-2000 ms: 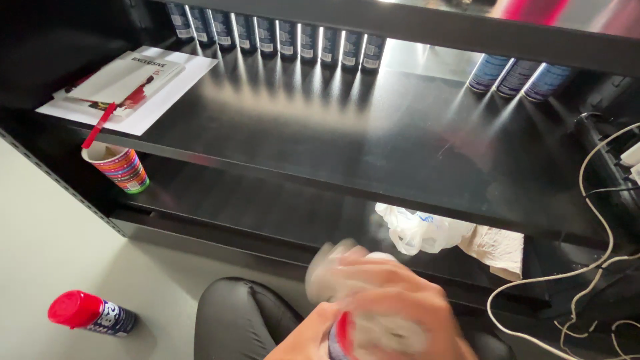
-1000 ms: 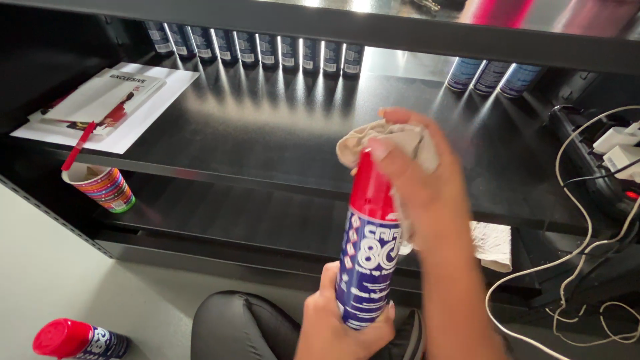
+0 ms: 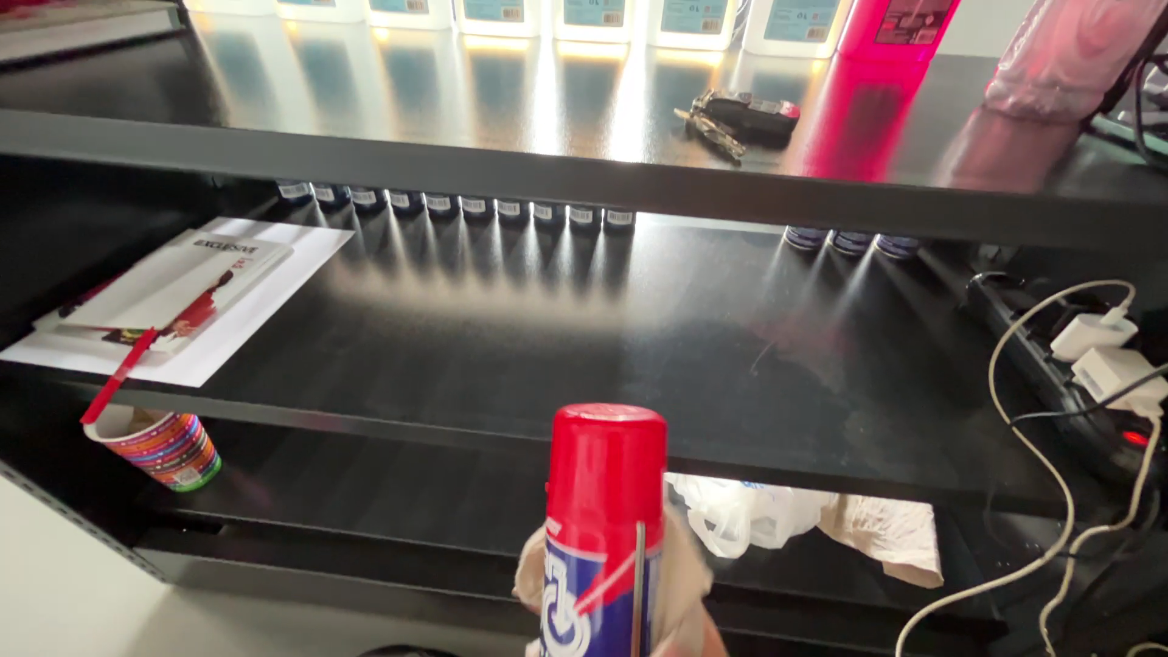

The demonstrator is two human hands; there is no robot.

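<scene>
A spray can with a red cap and a blue printed body (image 3: 607,547) stands upright at the bottom middle, its lower end cut off by the frame edge. A beige cloth (image 3: 686,570) wraps behind and beside the can. Only a small part of my right hand (image 3: 698,639) shows at the bottom edge, holding the cloth against the can. My left hand is out of view.
Several dark cans (image 3: 511,212) line the back of the black middle shelf (image 3: 511,338). Papers (image 3: 205,301) lie at left above a striped paper cup (image 3: 169,447). A white plastic bag (image 3: 744,516), folded paper (image 3: 890,538) and white cables (image 3: 1031,438) are at right. Keys (image 3: 739,119) rest on the upper shelf.
The cloth has moved from the can's red cap to around its body. The can has turned and now sits lower in view. My left hand has left the view, which has tilted up.
</scene>
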